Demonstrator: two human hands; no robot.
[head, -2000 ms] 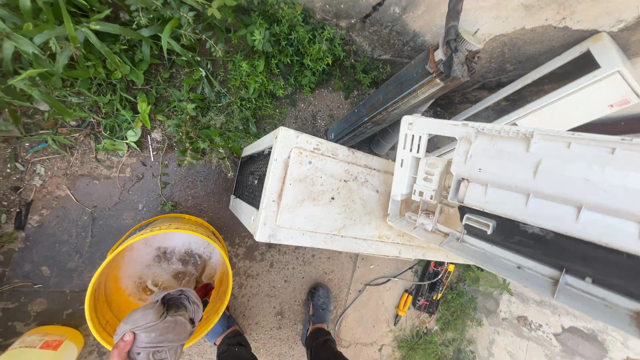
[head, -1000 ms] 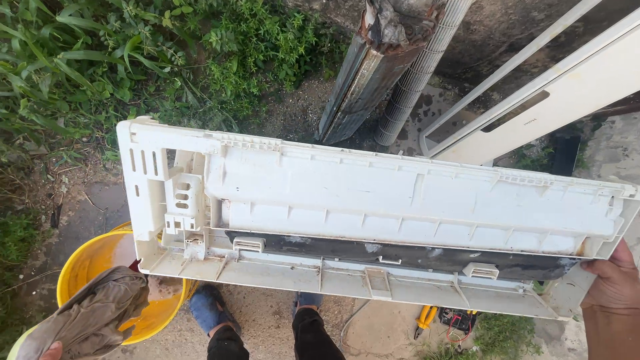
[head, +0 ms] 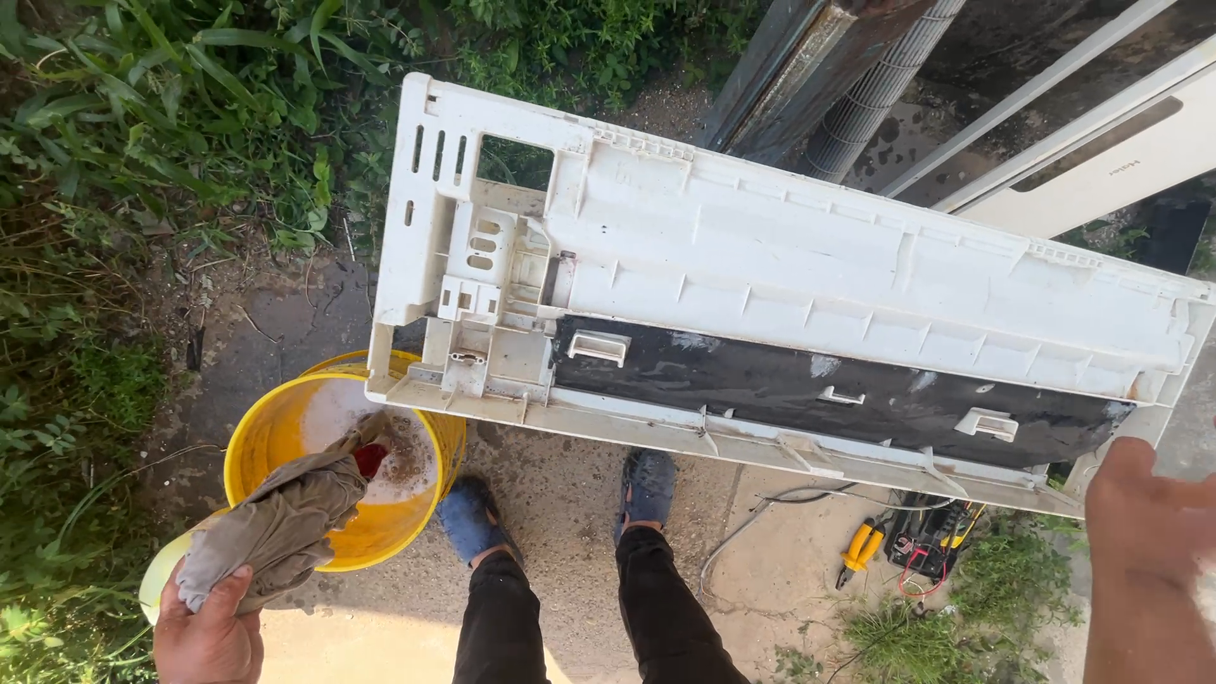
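My left hand (head: 211, 622), low at the left, grips a wet grey-brown cloth (head: 275, 532). The cloth stretches over a yellow bucket (head: 249, 427) of soapy water, and a bit of red shows by its far end. My right hand (head: 1145, 513) holds the right end of a long white plastic air conditioner back frame (head: 760, 247). The frame is tilted down to the right, its left corner over the bucket's rim. Slots and a square opening are at its left end, and a black strip (head: 703, 370) with small white brackets runs along its lower part.
Yellow-handled pliers (head: 863, 546) and an open tool case (head: 926, 541) lie on the concrete beyond the frame. White panels (head: 1092, 180), a metal post (head: 774, 76) and a ribbed cylinder (head: 874, 95) stand at the upper right. Weeds (head: 190, 114) grow at the left; a pale yellow container (head: 166, 570) is beside the bucket.
The white frame, which rested on another white unit two seconds ago, is now held in my right hand. My left hand has kept the cloth, drawn out from the bucket.
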